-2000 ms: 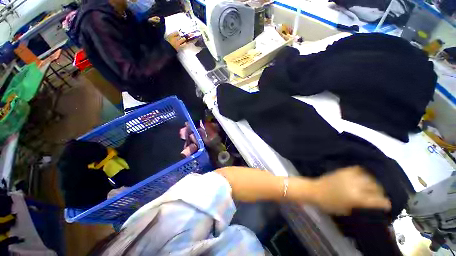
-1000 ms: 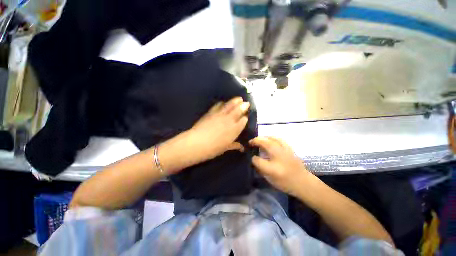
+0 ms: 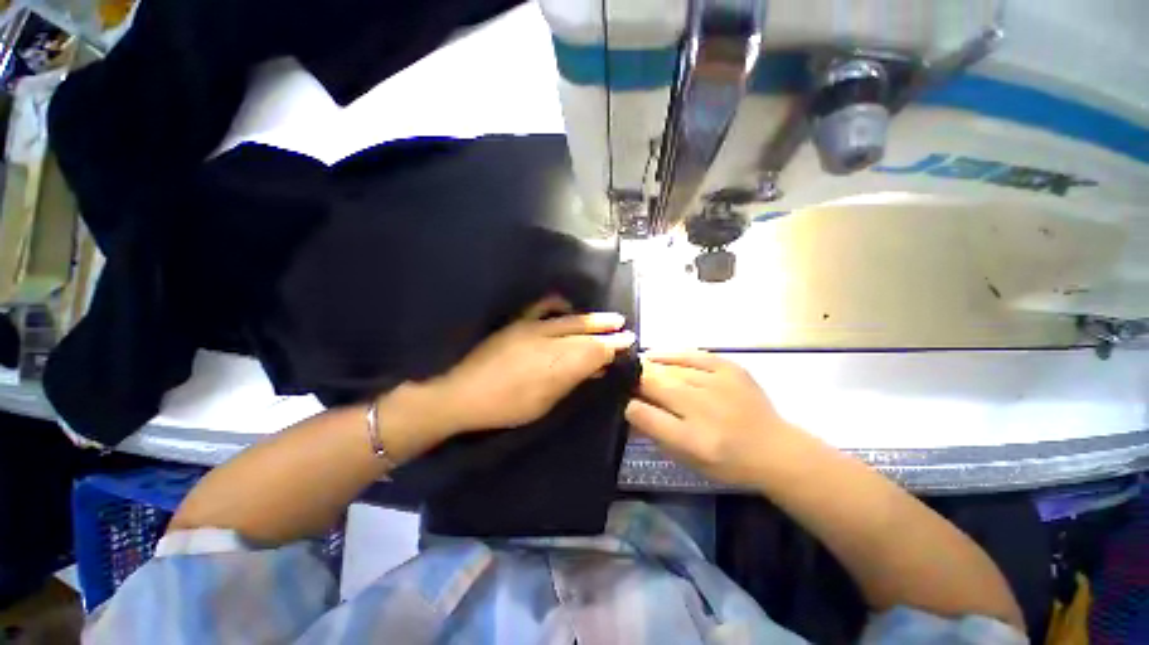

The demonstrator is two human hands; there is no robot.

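A black garment piece [image 3: 416, 271] lies on the white table left of the needle and hangs over the front edge. Its right edge runs up to the presser foot [image 3: 633, 227] under the lamp glow. My left hand [image 3: 536, 368] lies on the cloth with its fingertips at that edge, below the foot. My right hand [image 3: 706, 410] pinches the same edge from the right, its fingertips close to my left ones. The white sewing machine [image 3: 958, 139] with a blue stripe stands above and right of the hands.
More black cloth is heaped at the upper left. A cream tray [image 3: 48, 208] is at the far left. A blue basket [image 3: 111, 536] shows below the table at the left. A measuring strip [image 3: 882, 465] runs along the table's front edge. A dark knob-like piece [image 3: 716, 263] is right of the foot.
The view swung from the basket and neighbouring worker to the machine. Since one second ago, my left hand has moved down the cloth edge, away from the foot, and closer to my right fingertips.
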